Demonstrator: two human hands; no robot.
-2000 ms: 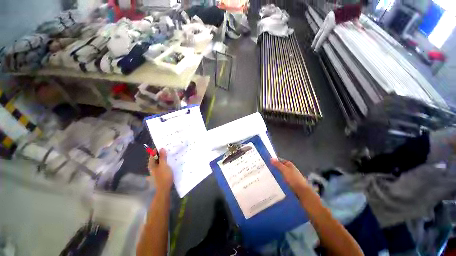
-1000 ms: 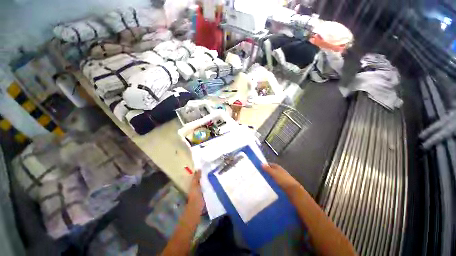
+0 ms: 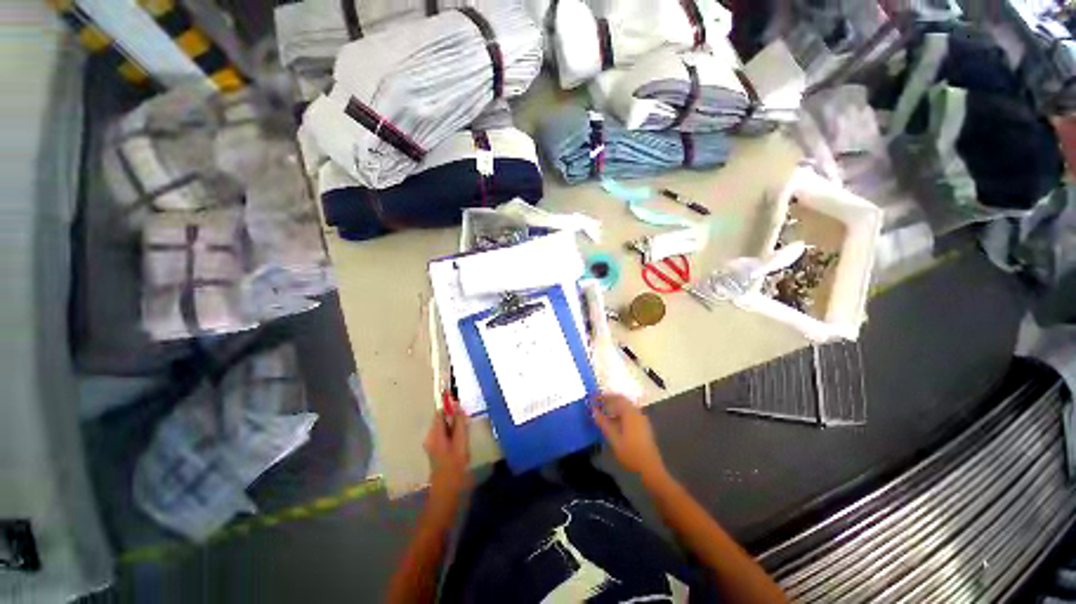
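A blue clipboard (image 3: pixel 544 438) with a silver clip and a white record sheet (image 3: pixel 533 363) lies on top of a second clipboard with white paper (image 3: pixel 453 309). Both are over a white tub at the table's near edge. My right hand (image 3: pixel 625 431) holds the right edge of the upper clipboard near its lower corner. My left hand (image 3: pixel 447 446) is at the lower left corner of the second clipboard, with a red pen (image 3: pixel 448 407) in the fist. Whether the left fingers also grip the clipboard is hard to tell.
The beige table (image 3: pixel 392 375) bears strapped fabric bundles (image 3: pixel 432 89), red scissors (image 3: pixel 666 274), a tape roll (image 3: pixel 601 270), black pens and a white tub (image 3: pixel 870 260). A wire rack (image 3: pixel 814 389) stands beside it. Long metal rails (image 3: pixel 944 507) lie at lower right, floor bundles (image 3: pixel 189 274) at left.
The view has turned left and come up to the table. The two clipboards, apart two seconds ago, are now stacked over the tub at the table edge, both hands still at them.
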